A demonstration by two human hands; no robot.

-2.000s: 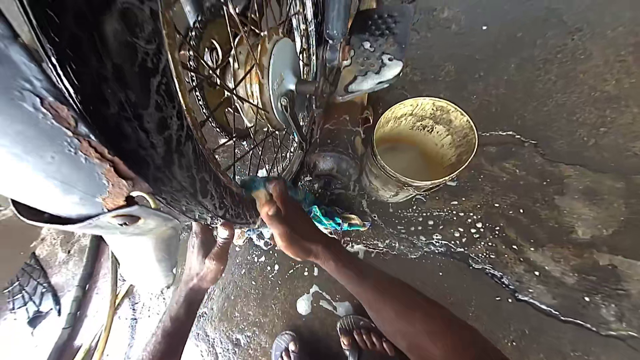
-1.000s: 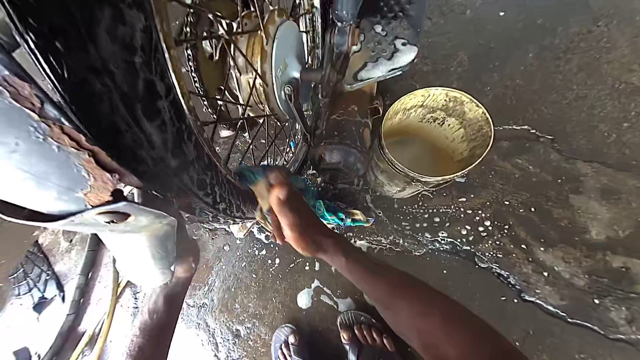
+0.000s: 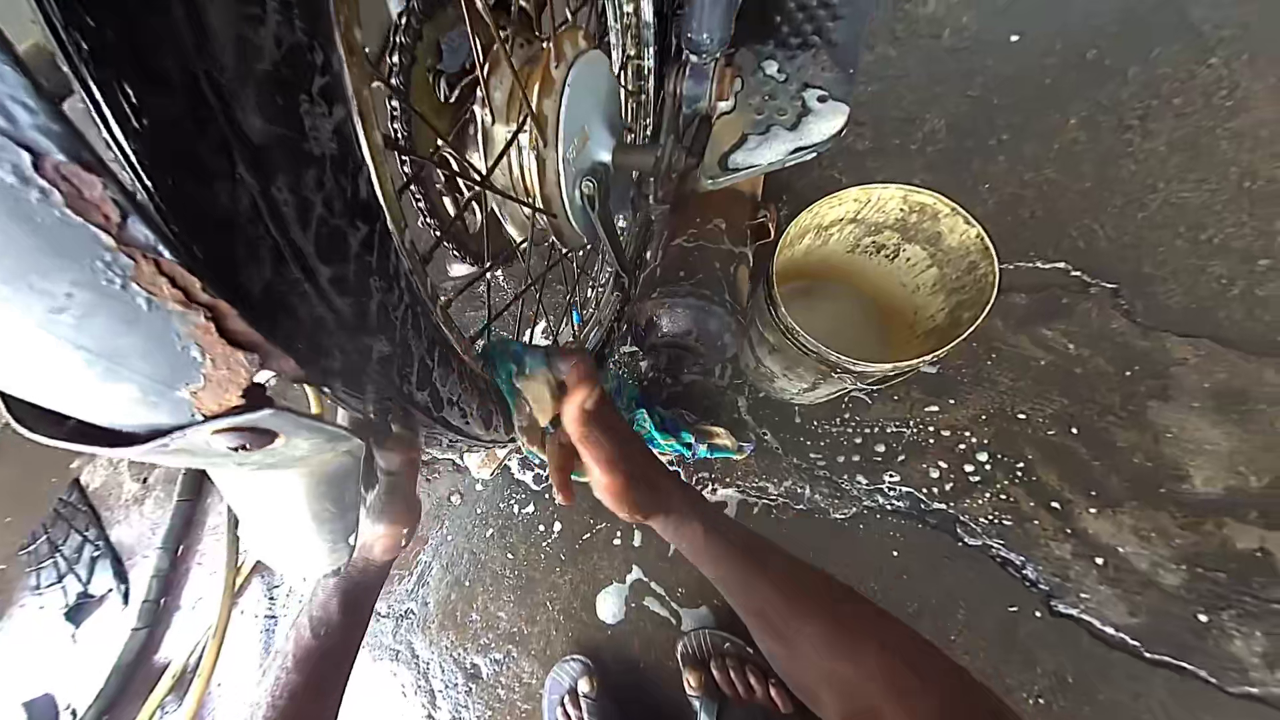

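A wet, soapy motorcycle wheel with a black tyre and wire spokes fills the upper left. My right hand grips a wet blue-green patterned cloth against the lower rim, and the cloth's end trails to the right. At the bottom of the tyre is my left hand, blurred and partly behind the metal fender end; its fingers are hard to make out. The hub and chain show above the hands.
Right of the wheel stands a dirty bucket with cloudy water. A rusted fender juts in from the left, above hoses on the floor. Foam spots and a crack mark the wet concrete. My sandalled feet are at the bottom.
My left hand was in plain view below the tyre two seconds ago; now the fender end partly hides it. My right hand stays with the cloth at the lower rim.
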